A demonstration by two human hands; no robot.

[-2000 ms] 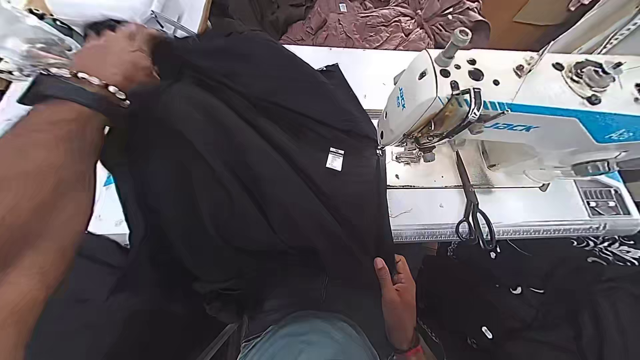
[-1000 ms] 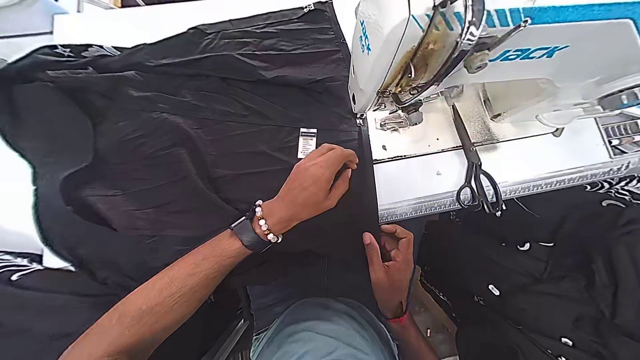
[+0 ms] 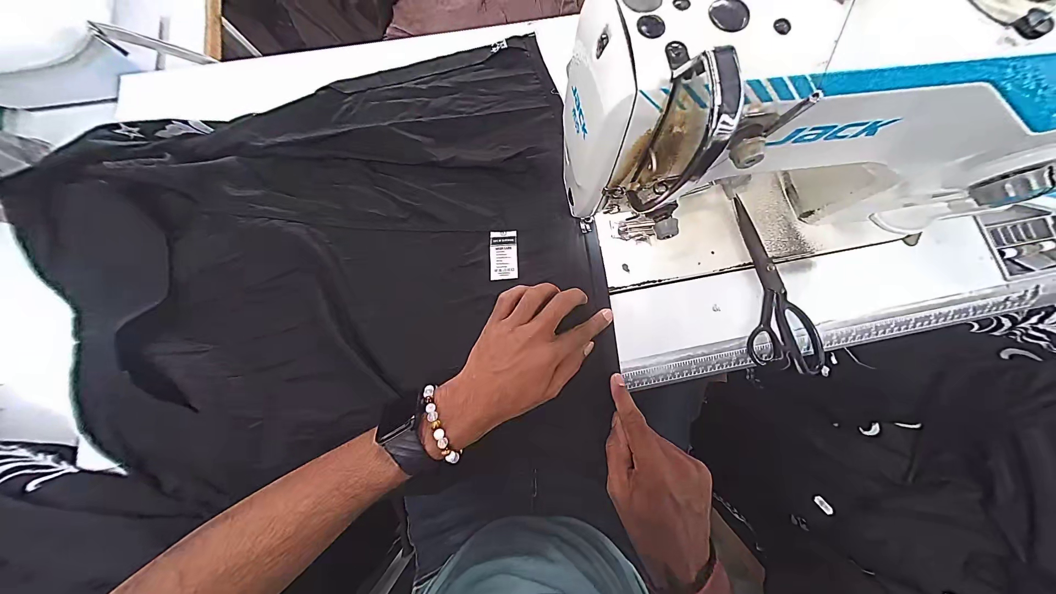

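Observation:
A black garment (image 3: 272,231) lies spread over the white table, its right edge running beside the head of a Jack sewing machine (image 3: 858,107). On it is a white label (image 3: 503,256) with writing. My left hand (image 3: 528,355), with a wristband and a beaded bracelet, rests on the cloth below the label, fingers pointing toward the right edge. At that edge, lower down, is my right hand (image 3: 660,478), index finger extended along it; whether it pinches the cloth is unclear. Black-handled scissors (image 3: 775,297) lie right of the garment, blades toward the machine.
A ruler strip (image 3: 833,338) runs along the table's front edge. More dark fabric with white pattern (image 3: 891,462) lies at the lower right. Behind the table are brownish-pink cloth (image 3: 478,15) and a metal frame piece at the upper left.
Two seconds ago my left hand was at the upper left, on the raised garment; the cloth then came to lie flat and that hand moved to its right side. My right hand stays near the edge.

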